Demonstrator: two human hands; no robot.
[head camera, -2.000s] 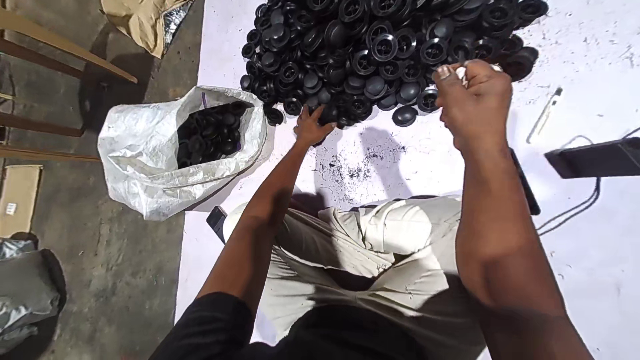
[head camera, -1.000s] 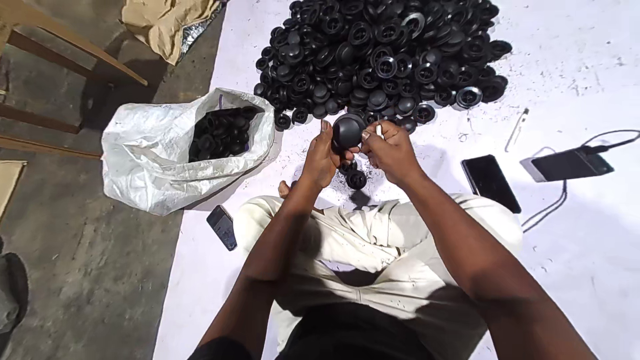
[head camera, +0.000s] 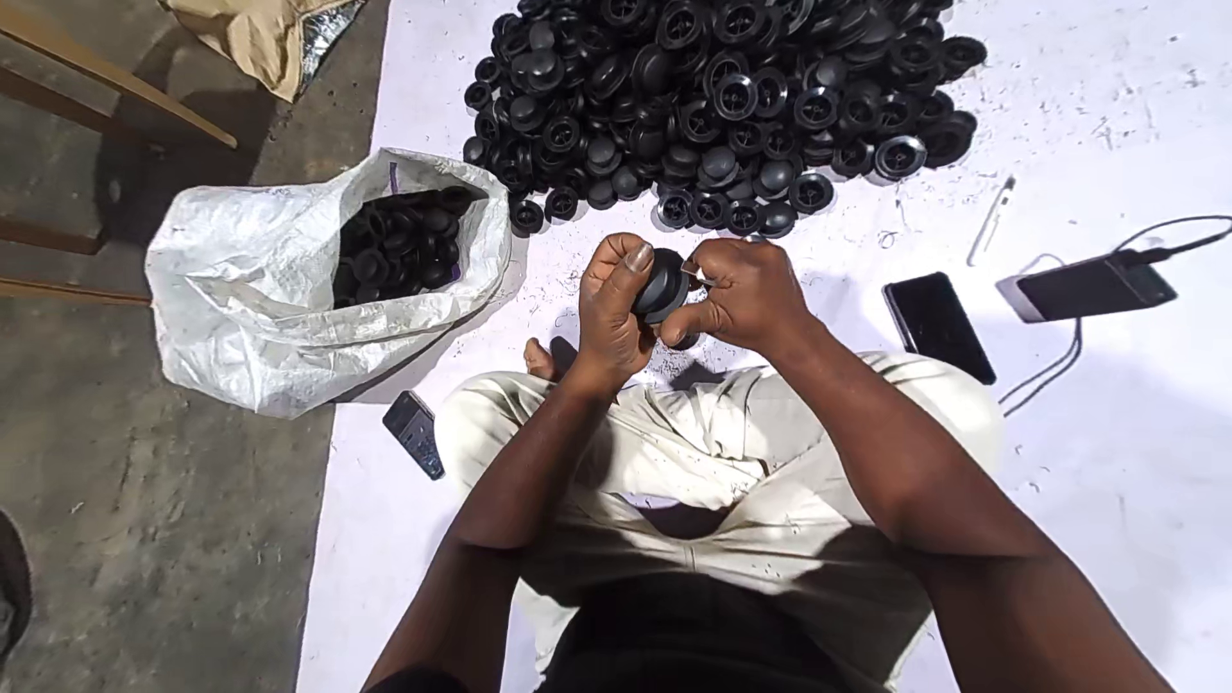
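Observation:
My left hand (head camera: 616, 306) grips a round black plastic cap (head camera: 662, 287) above my lap, its smooth domed side partly in sight. At the cap's right edge is my right hand (head camera: 746, 294), closed on a small thin tool (head camera: 695, 276) with a pale part; its blade, if any, is too small to make out. Beyond both hands lies a large heap of black plastic caps (head camera: 664, 125), some dome up, others showing spoked undersides. Another dark piece (head camera: 685, 342) shows just below my hands, mostly hidden.
An open white woven sack (head camera: 250, 298) holding black caps lies to the left. Phones rest by my knees, one at left (head camera: 414, 433), one at right (head camera: 938, 327). Further right are a dark device (head camera: 1097, 289) with cables and a white pen-like tool (head camera: 991, 221). Wooden legs (head camera: 106, 72) stand upper left.
Two seconds ago my left hand was at the heap's edge and my right hand was raised by its right side. Both have since come together over my lap, with a cap in my left hand.

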